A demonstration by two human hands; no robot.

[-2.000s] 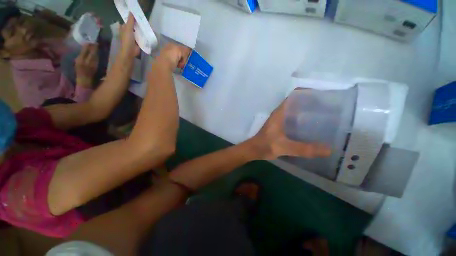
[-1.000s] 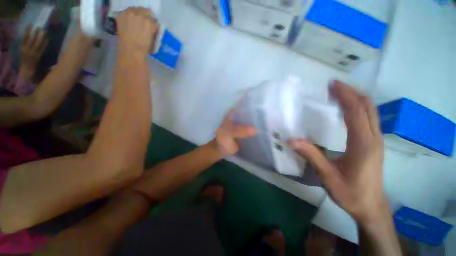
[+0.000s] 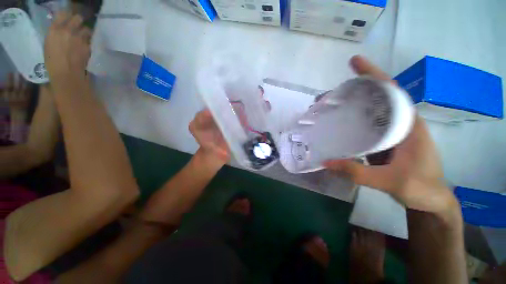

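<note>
My left hand (image 3: 208,136) holds a long white shell (image 3: 230,111) tilted upright, its inside facing right. A small black square fan (image 3: 261,150) with a bright centre and a red wire sits in its lower end. My right hand (image 3: 402,166) grips a frosted, see-through housing (image 3: 347,119) with a thick white collar (image 3: 404,113) at its right end. The two parts are apart at the top and close together at the bottom. A white part with a ring shape (image 3: 298,148) shows between them. Some fingers are hidden behind the parts.
Blue-and-white cartons (image 3: 333,19) line the far side. Another closed carton (image 3: 458,86) lies at right, and a blue one (image 3: 482,205) below it. At left, another person's arm (image 3: 91,122) reaches over a carton with a blue flap (image 3: 156,77). A pale flap (image 3: 380,212) hangs at the near edge.
My right hand came into view and took hold of the frosted housing. The device is now open in two parts, with the fan and red wire showing. The view has shifted right.
</note>
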